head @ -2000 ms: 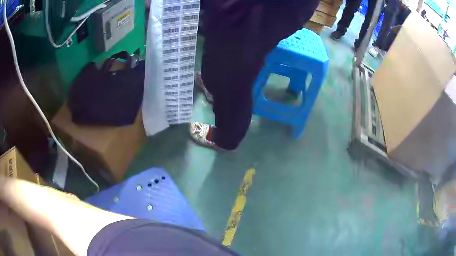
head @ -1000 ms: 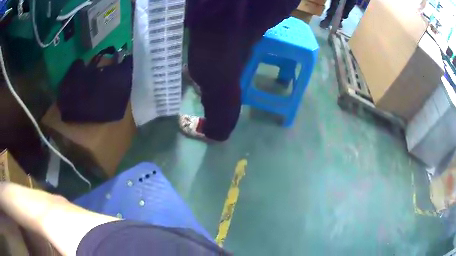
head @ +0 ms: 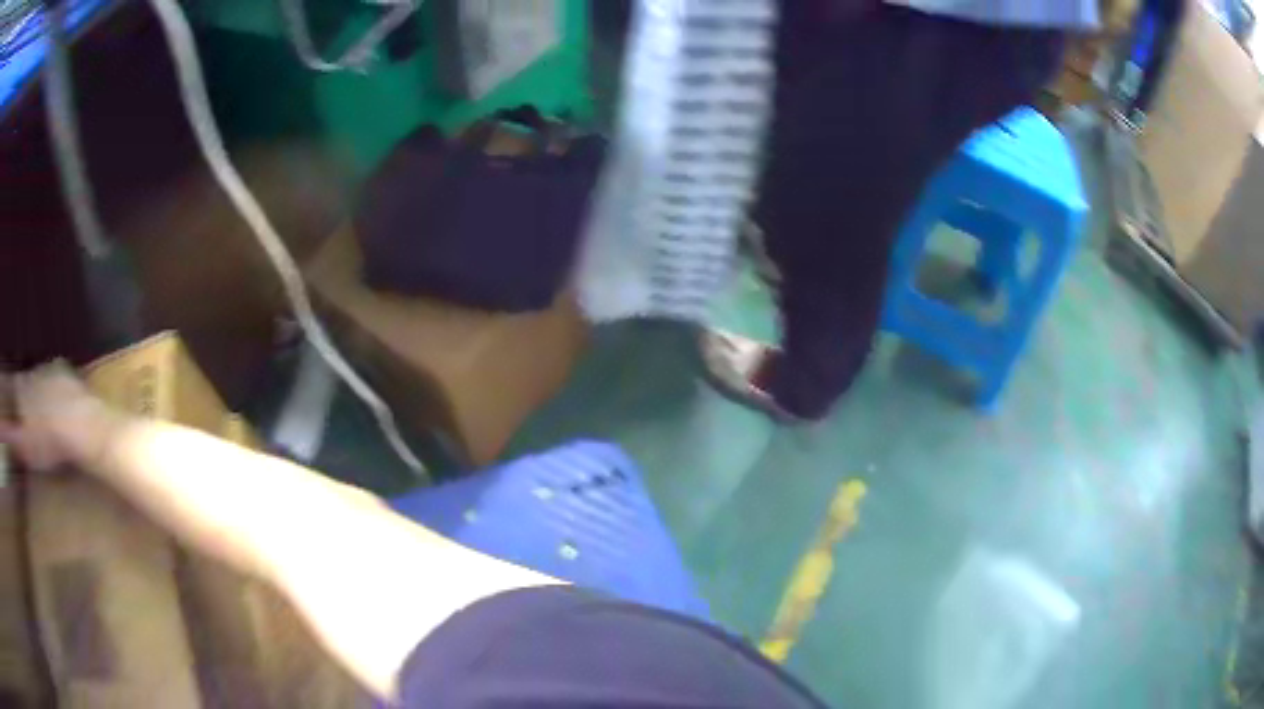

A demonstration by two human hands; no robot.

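Brown product cartons (head: 104, 582) stand side by side at the lower left, cut off by the picture's edge; faint print shows on one. My bare right arm reaches across from the bottom centre. My right hand (head: 53, 420) is blurred at the left edge, with its fingers bent over the top end of a carton. My left hand is out of the picture. A blue plastic platform (head: 582, 519) with small holes shows right beside the cartons, partly behind my arm.
A person in dark trousers (head: 832, 208) stands ahead by hanging label sheets (head: 686, 166). A blue stool (head: 991, 208) is behind. A dark bag (head: 478, 215) sits on a plain carton (head: 485, 367). A white cable (head: 264, 229) hangs at left. A pallet with large cartons is far right.
The view has swung left, so the scene sits further right and more of the cartons shows. My right hand, blurred at the left edge before, now shows more clearly on the carton.
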